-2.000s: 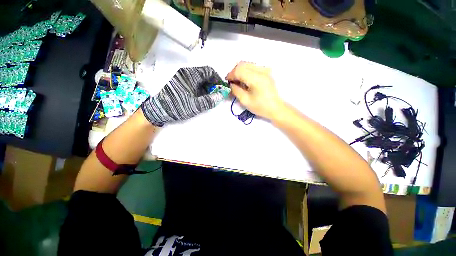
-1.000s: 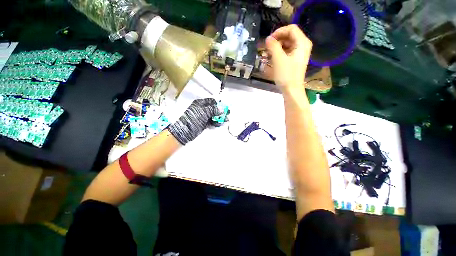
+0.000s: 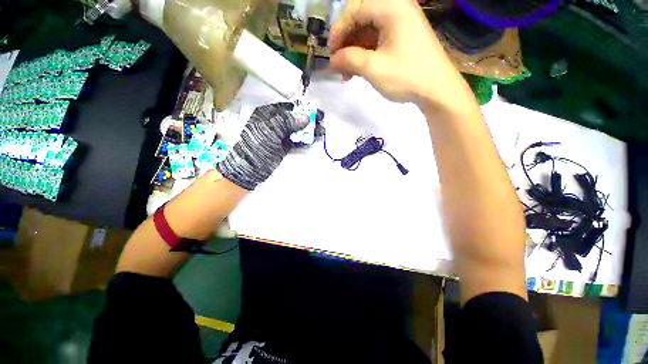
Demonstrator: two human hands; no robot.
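My left hand (image 3: pixel 264 142), in a grey-black striped glove, holds a small green-white circuit board (image 3: pixel 305 129) in its fingertips. The dark thin soldering iron (image 3: pixel 310 60) points down just above the board; whether they touch is unclear. A bundled black cable (image 3: pixel 363 152) lies on the white mat, its thin end reaching up to the board and its plug to the right. My bare right hand (image 3: pixel 380 50) is raised right of the iron, fingers curled. Its fingertips are blurred, and I cannot tell whether it holds a thin strand.
The fume duct's white nozzle (image 3: pixel 268 64) is left of the iron. Loose boards (image 3: pixel 186 153) lie on the mat's left end, a cable pile (image 3: pixel 566 206) on its right end. Board rows (image 3: pixel 35 106) cover the black table far left. A purple-rimmed fan (image 3: pixel 508 15) is at top right.
The board has moved from between both hands to under the iron. My right hand has let go near the board and gone up, then come lower and closer to the iron. The view has shifted.
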